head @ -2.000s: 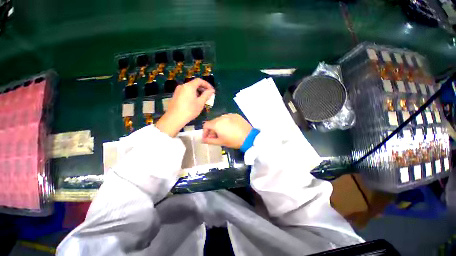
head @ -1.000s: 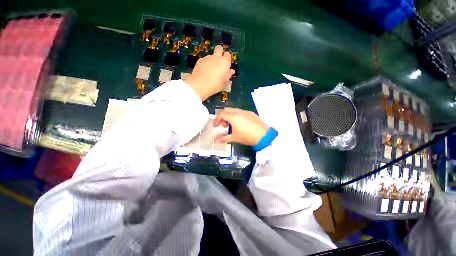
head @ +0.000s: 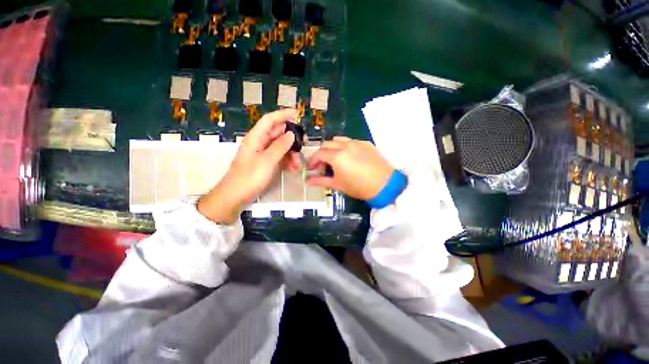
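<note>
My left hand (head: 260,160) holds a black module (head: 294,135) between thumb and fingers, above the release liner sheet (head: 186,170) with beige rectangles. My right hand (head: 350,169), with a blue wristband, is beside it at the module's lower edge, fingertips pinched together; whether it grips anything is hidden. The blister tray (head: 344,64) lies behind both hands. It holds rows of black modules (head: 225,58) with orange flex cables, and a front row with pale adhesive pads (head: 252,93).
Plain white sheets (head: 409,142) lie slanted on the right. Beyond them are a round mesh-topped device (head: 494,139) and stacked blister trays (head: 541,234). A tray of pink pieces (head: 18,121) and a beige strip (head: 78,129) are at left. A grey sleeve shows at lower right.
My left hand has come back from the tray's right side to near my right hand, now with a black module. One module position at the right of the tray's second row now looks vacant.
</note>
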